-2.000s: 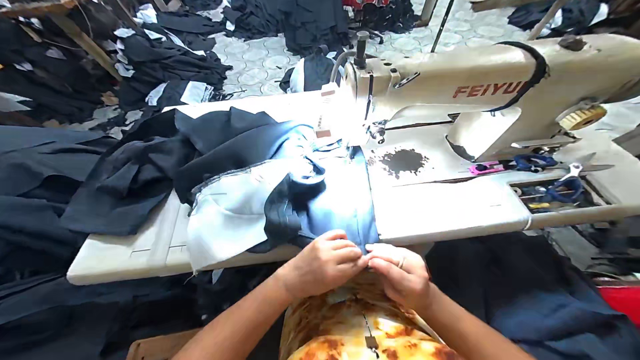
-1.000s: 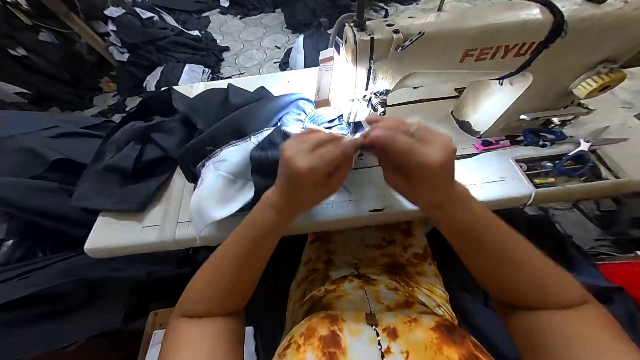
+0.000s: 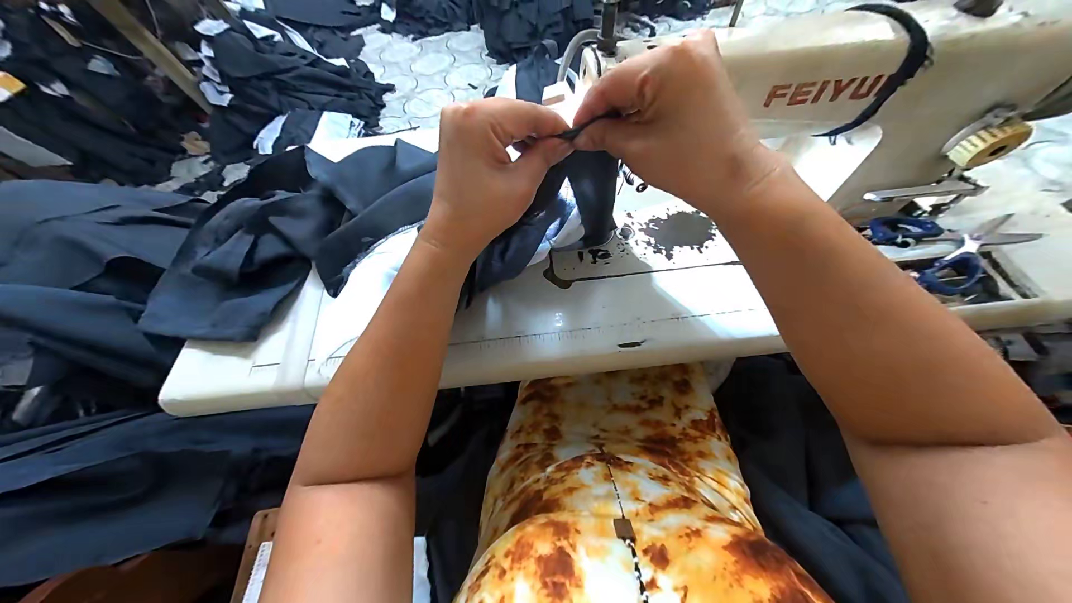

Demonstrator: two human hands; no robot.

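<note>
Both hands are raised in front of the head of a Feiyue sewing machine (image 3: 804, 92). My left hand (image 3: 494, 167) and my right hand (image 3: 670, 117) each pinch an edge of dark navy fabric (image 3: 593, 188), their fingertips nearly touching. That fabric hangs from the fingers down to the machine bed, beside the needle area, which the hands partly hide. More of the dark cloth (image 3: 251, 243) lies bunched on the left of the white sewing table (image 3: 536, 360), with a white fabric piece (image 3: 377, 276) partly behind my left forearm.
Blue-handled scissors (image 3: 963, 260) and a smaller blue-handled tool (image 3: 900, 230) lie in and over a tray at the table's right. The yellowish handwheel (image 3: 988, 144) is at the machine's right end. Piles of dark cloth (image 3: 84, 276) lie left of the table, others on the tiled floor beyond.
Both hands have risen from the table's front edge to before the machine head, pulling the fabric edge up. The cloth that lay flat near the front edge now hangs from my fingers.
</note>
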